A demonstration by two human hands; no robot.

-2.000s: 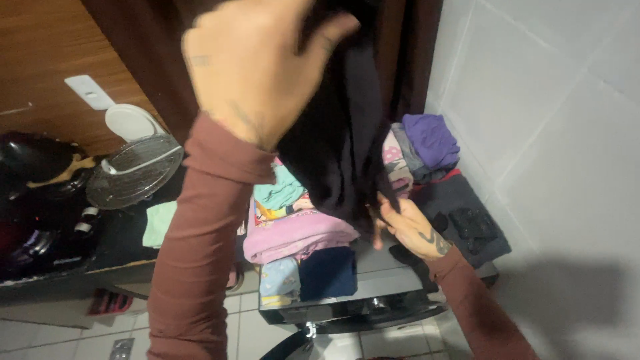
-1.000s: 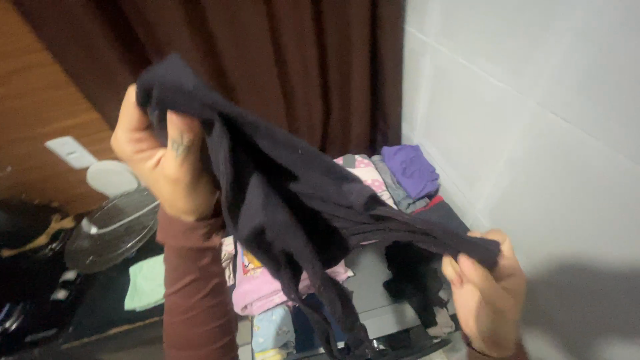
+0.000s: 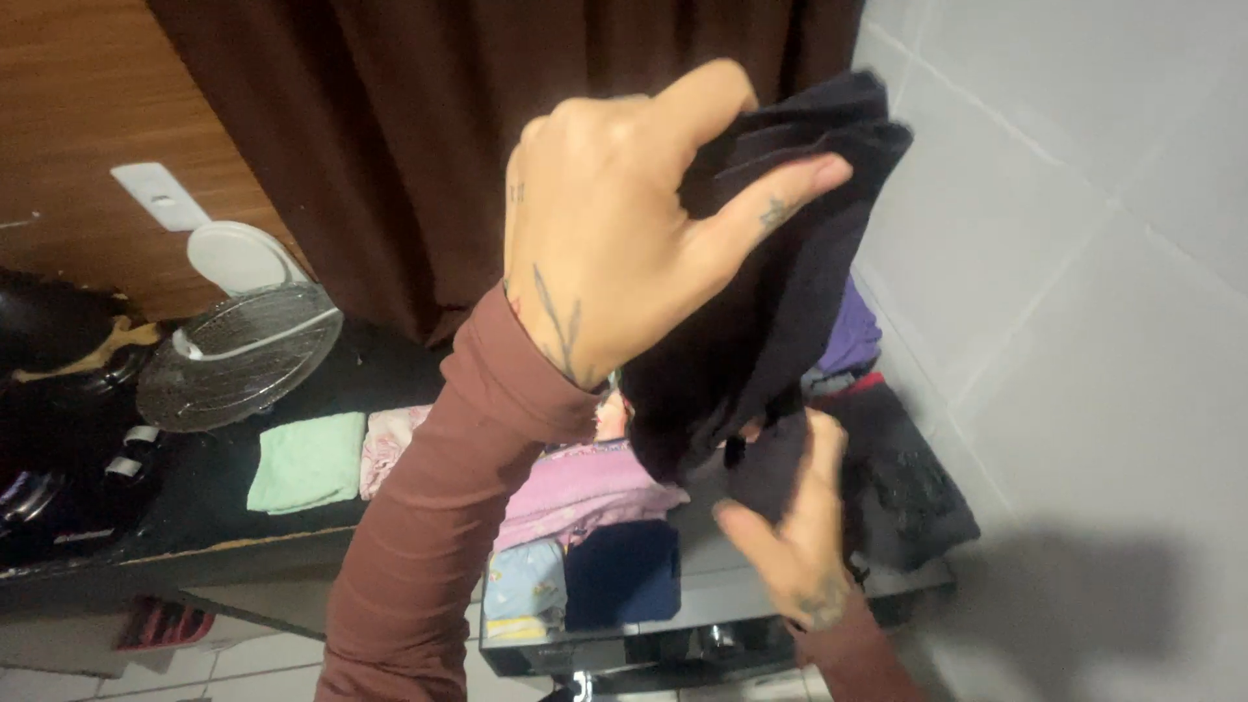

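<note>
A black garment (image 3: pixel 780 263) hangs in folds from my left hand (image 3: pixel 624 214), which pinches its upper edge between thumb and fingers. Lower down, my right hand (image 3: pixel 799 526) touches the garment's bottom part with thumb and fingers spread around it; the grip there is blurred. Behind and below the garment, folded clothes lie on a grey appliance top: a pink one (image 3: pixel 585 492), a navy one (image 3: pixel 624 573) and a light blue printed one (image 3: pixel 525 580). A purple cloth (image 3: pixel 851 331) and dark clothes (image 3: pixel 902 487) are at the right.
On the dark counter (image 3: pixel 331 380) at left are a folded mint cloth (image 3: pixel 307 463), a pinkish cloth (image 3: pixel 390 444), a round wire-mesh lid (image 3: pixel 239 356) and a stove with a dark pan. A brown curtain (image 3: pixel 439 117) hangs behind. A tiled wall (image 3: pixel 1072 244) bounds the right.
The black garment, stretched sideways between my hands one second ago, now hangs down in folds from my raised left hand. My right hand has moved inward beneath it.
</note>
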